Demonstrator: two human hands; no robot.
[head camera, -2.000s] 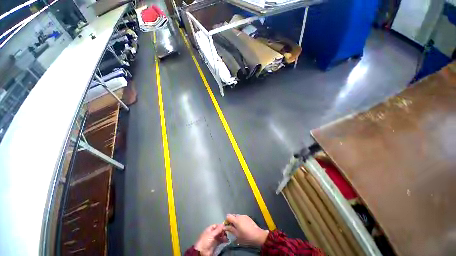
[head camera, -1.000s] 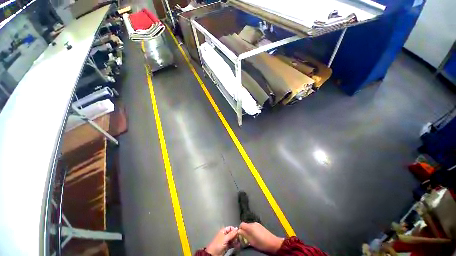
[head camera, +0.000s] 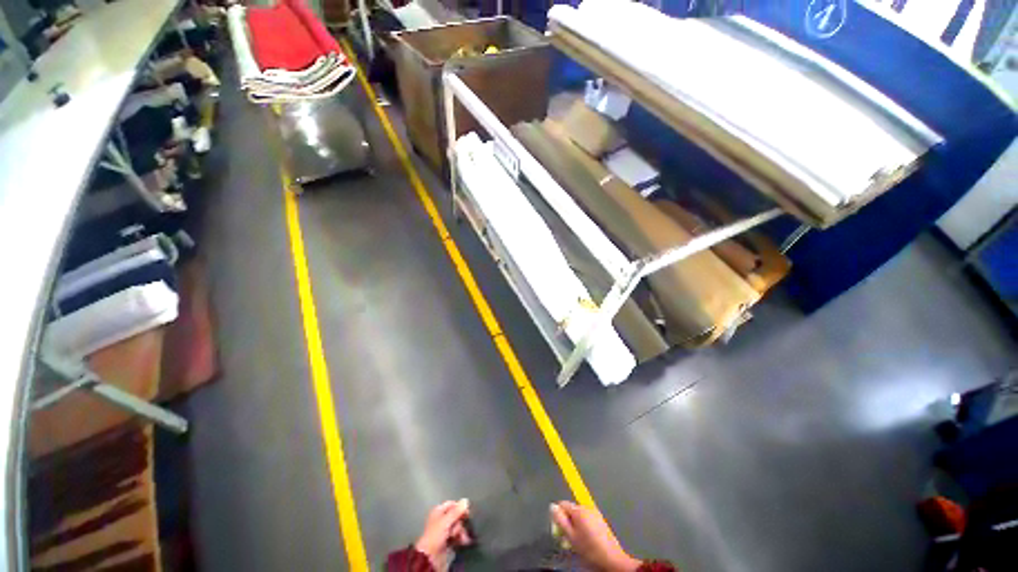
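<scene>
My left hand (head camera: 443, 534) is at the bottom centre, its fingers curled; whether it holds anything does not show. My right hand (head camera: 586, 534) is a little to the right of it, fingers curled around a small yellowish item (head camera: 562, 537) whose shape is too small to make out. The two hands are apart. Dark red sleeves show at both wrists.
Yellow lines (head camera: 317, 369) mark a grey aisle. A steel trolley (head camera: 324, 140) with red and white layers (head camera: 293, 50) stands ahead. On the right are a brown bin (head camera: 420, 84) and a white-framed rack (head camera: 536, 179) of rolls. A long pale table (head camera: 67, 112) runs left.
My hands, together before, are now apart. I have moved forward along the aisle, so the trolley and rack look nearer. The brown-topped table on the right has left the view.
</scene>
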